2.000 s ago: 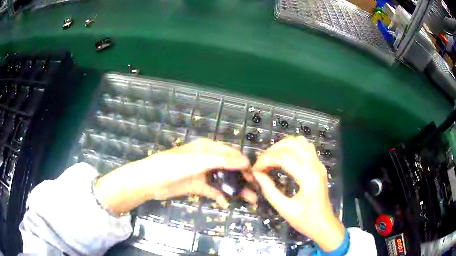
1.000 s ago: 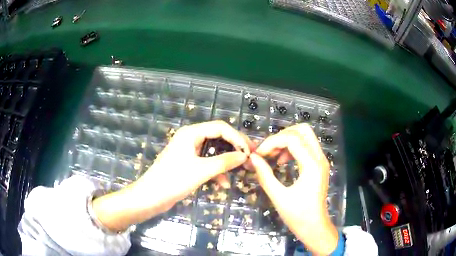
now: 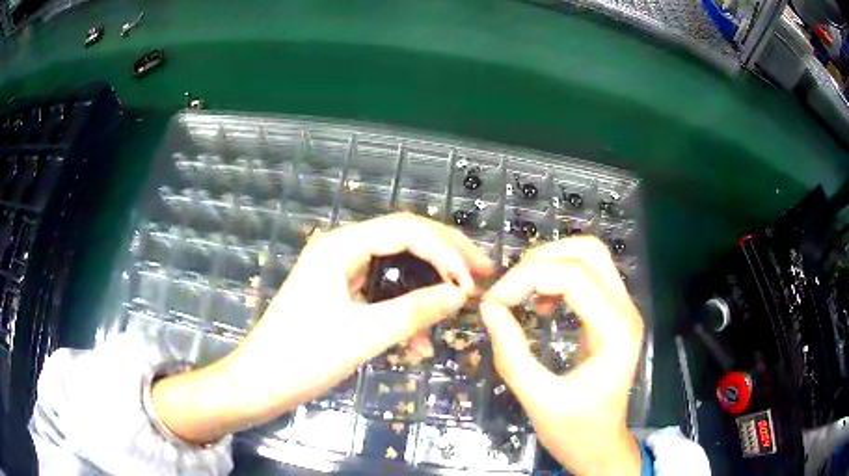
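My left hand [image 3: 344,307] is curled around a black device housing [image 3: 402,277], which shows between thumb and fingers with a small bright spot on it. My right hand [image 3: 577,344] is just right of it, thumb and index fingertips together close to my left fingertips. Anything between the right fingertips is too small or blurred to tell. Both hands are above a clear component tray [image 3: 377,138]. Small round black components [image 3: 529,190] sit in its right-hand pockets, and cream-yellow bits [image 3: 402,407] are scattered in its middle and lower pockets.
Black housing trays [image 3: 42,177] stand at the left. At the right is the black press fixture [image 3: 791,279] with a red button [image 3: 734,392] and a small display [image 3: 756,434]. Thin silver tweezers [image 3: 687,386] lie beside it. Small loose parts [image 3: 148,63] lie on the green mat.
My left hand has turned, so its thumb and fingers now wrap more around the housing. My right fingertips have moved slightly right, away from the left ones. The view has shifted a little.
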